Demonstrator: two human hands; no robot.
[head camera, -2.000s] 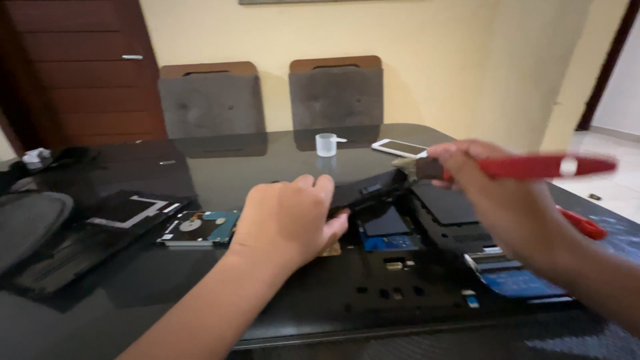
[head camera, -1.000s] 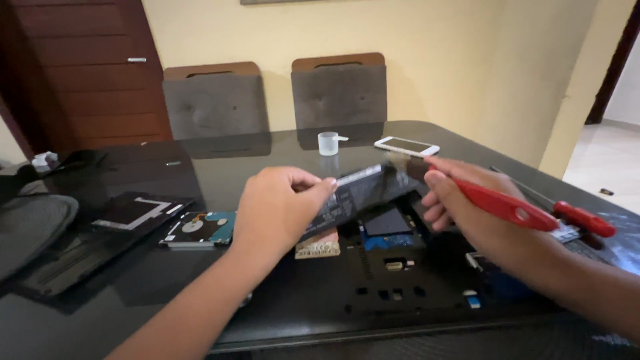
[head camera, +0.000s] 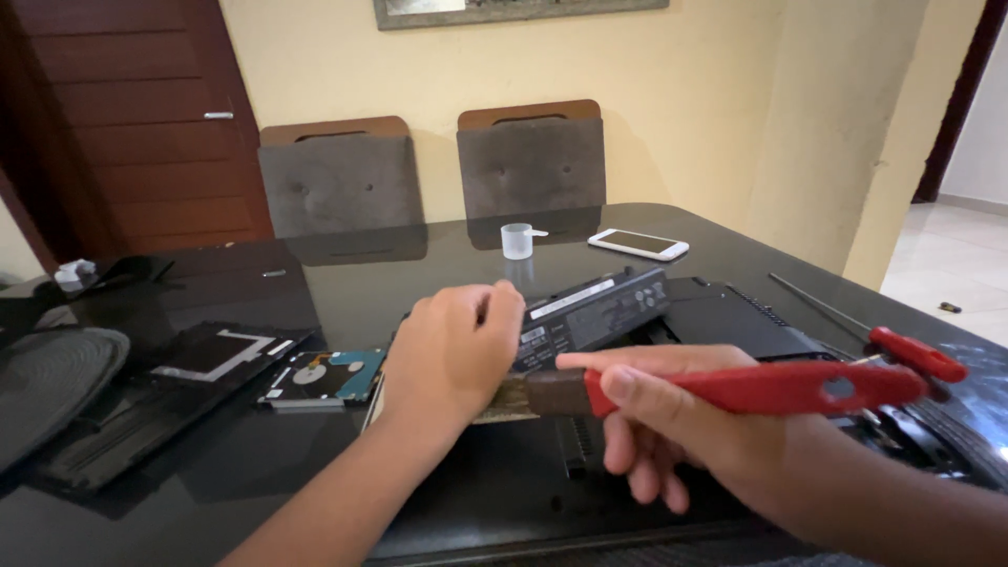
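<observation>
My left hand (head camera: 457, 346) grips the left end of a black laptop battery (head camera: 594, 319), which is tilted and bears printed labels. In my right hand (head camera: 693, 417) is a paintbrush with a red handle (head camera: 756, 387); its bristles (head camera: 508, 400) point left, just below the battery. The opened black laptop base (head camera: 709, 311) lies beneath and behind my right hand, which hides much of it. A bare hard drive (head camera: 323, 378) with a teal circuit board rests on the table left of my left hand.
A red-handled screwdriver (head camera: 913, 354) lies at the right. Farther back are a clear measuring cup (head camera: 516, 242) and a white smartphone (head camera: 639, 244). Black laptop cover panels (head camera: 150, 409) and a round woven mat (head camera: 59, 386) occupy the left side of the glossy dark table (head camera: 354, 276).
The brush has come down from beside the battery's right end to below its left part. My left hand keeps hold of the battery, whose labelled face now shows.
</observation>
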